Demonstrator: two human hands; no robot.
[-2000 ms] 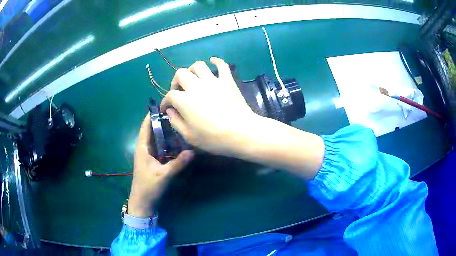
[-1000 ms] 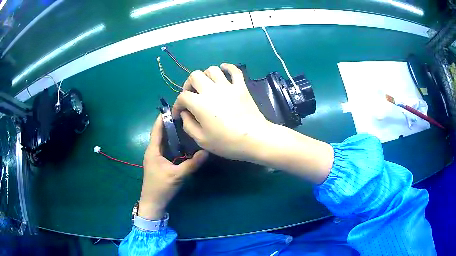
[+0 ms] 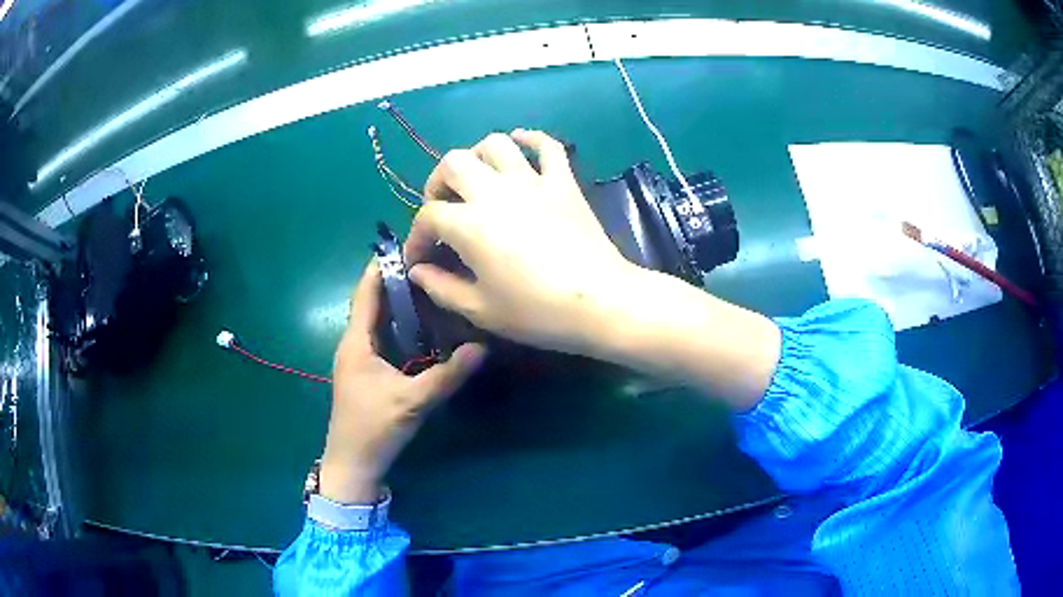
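Observation:
A black unit (image 3: 635,216) lies on the green bench, with a round black barrel (image 3: 709,222) at its right end. My left hand (image 3: 391,385) grips the unit's left end piece (image 3: 402,306) between fingers and thumb. My right hand (image 3: 513,239) lies over the unit's left part, its fingers bent onto the top beside that end piece; it hides the middle, and its fingertips are partly hidden. Thin coloured leads (image 3: 400,178) stick out behind the hands. A red lead with a white connector (image 3: 225,339) lies to the left. A white lead (image 3: 648,117) rises from near the barrel.
A white paper sheet (image 3: 863,210) lies at the right with a red-handled brush (image 3: 973,264) on it. A black looped cable (image 3: 1002,210) is beside the paper. Another black unit (image 3: 122,286) stands at the far left. A pale rail (image 3: 466,79) runs along the back.
The view has shifted, so the scene sits slightly further right than two seconds before. Both hands stay on the unit; the right fingers have moved slightly. The red lead's connector has shifted slightly.

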